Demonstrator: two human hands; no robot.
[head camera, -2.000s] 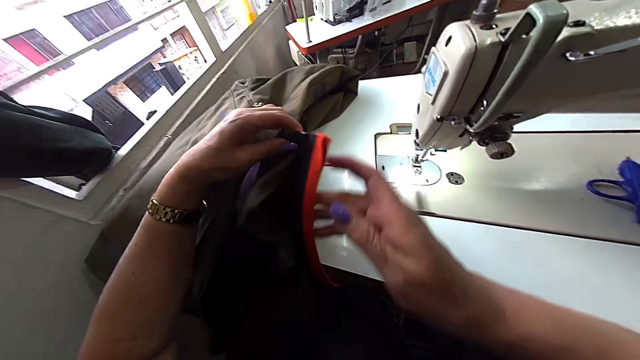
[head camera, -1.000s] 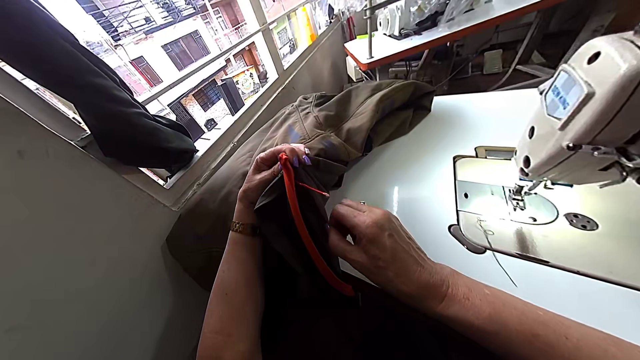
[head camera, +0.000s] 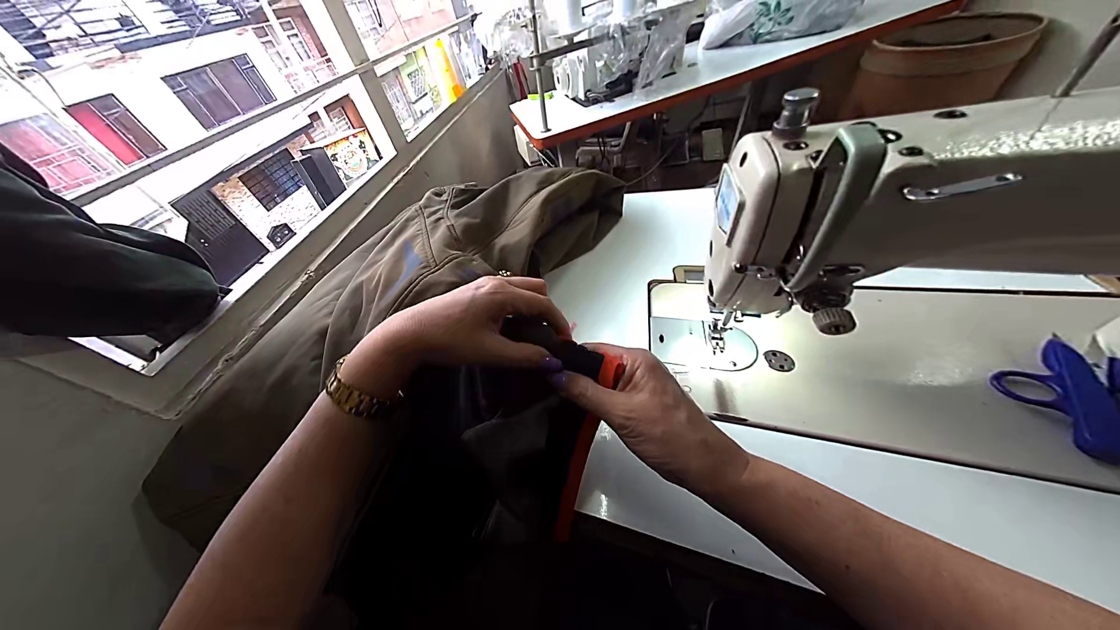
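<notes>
My left hand (head camera: 477, 324), with a gold watch at the wrist, grips the folded edge of a dark garment (head camera: 516, 455). Close beside it, my right hand (head camera: 643, 407) pinches the same edge where a red-orange trim (head camera: 611, 369) shows. The trim runs down the garment's right side below my hands. Both thumbs nearly meet on the dark fabric. An olive-brown part of a garment (head camera: 472, 227) lies bunched behind my left hand, along the wall and onto the white table. Fingertips of my left hand are partly hidden in the folds.
An industrial sewing machine (head camera: 770, 210) stands right of my hands, its needle area (head camera: 717, 341) lit. Blue-handled thread snips (head camera: 1072, 394) lie at the far right. Dark cloth (head camera: 96, 254) hangs at the window on the left. Another table (head camera: 744, 74) with an orange edge stands behind.
My right hand has moved onto the garment's edge beside my left hand. A loose red strand visible a second ago between the hands no longer shows. The view has swung right.
</notes>
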